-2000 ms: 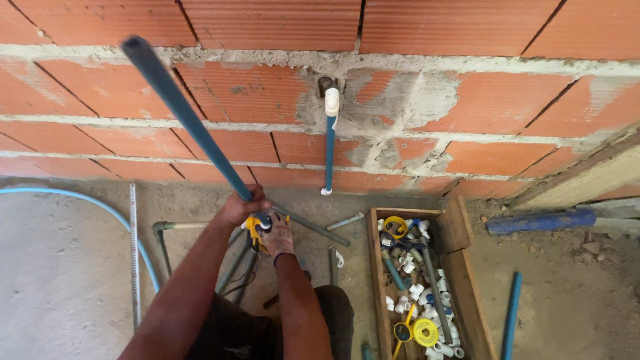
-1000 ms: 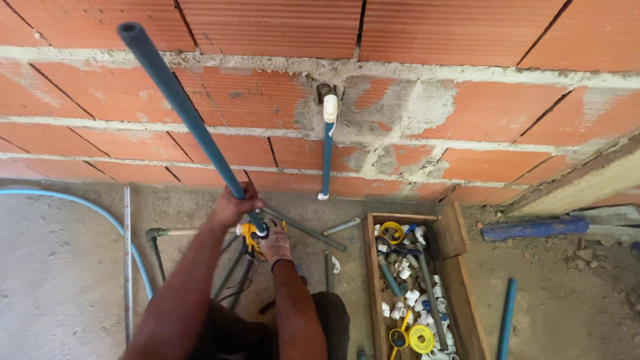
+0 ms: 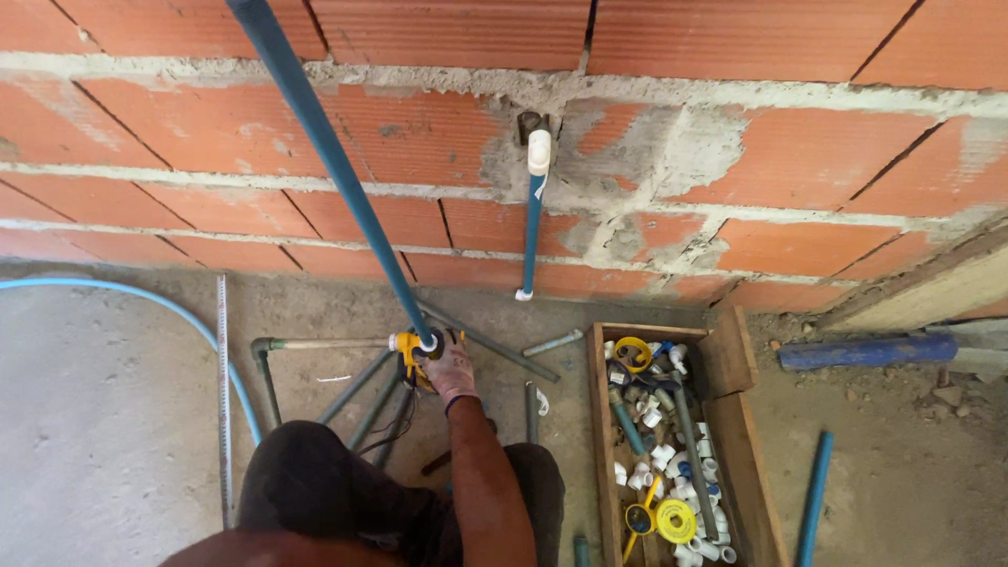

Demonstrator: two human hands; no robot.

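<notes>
A long blue plastic pipe point(image 3: 339, 169) stands tilted, its lower end in a white collar at a yellow-and-black tool point(image 3: 407, 346). My right hand point(image 3: 450, 370), in a pale glove, is closed around the dark part of this tool beside the pipe end; its fingertips are partly hidden. My left hand is out of view; only a blurred part of that arm shows at the bottom edge. On the brick wall, a short blue pipe point(image 3: 533, 236) hangs from a white elbow fitting point(image 3: 539, 152), with a small white fitting point(image 3: 524, 294) at its lower end.
A wooden box point(image 3: 602, 472) of white fittings, pipe pieces and yellow tape rolls stands right of my knees. Loose pipes point(image 3: 492, 342) lie around the tool. Further left are a metal ruler point(image 3: 224, 402) and a light blue hose point(image 3: 177, 307). A dirty blue tube point(image 3: 866, 352) lies at right.
My left hand has let go of the long blue pipe and moved down out of view. My right hand remains at the pipe's lower end by the yellow tool.
</notes>
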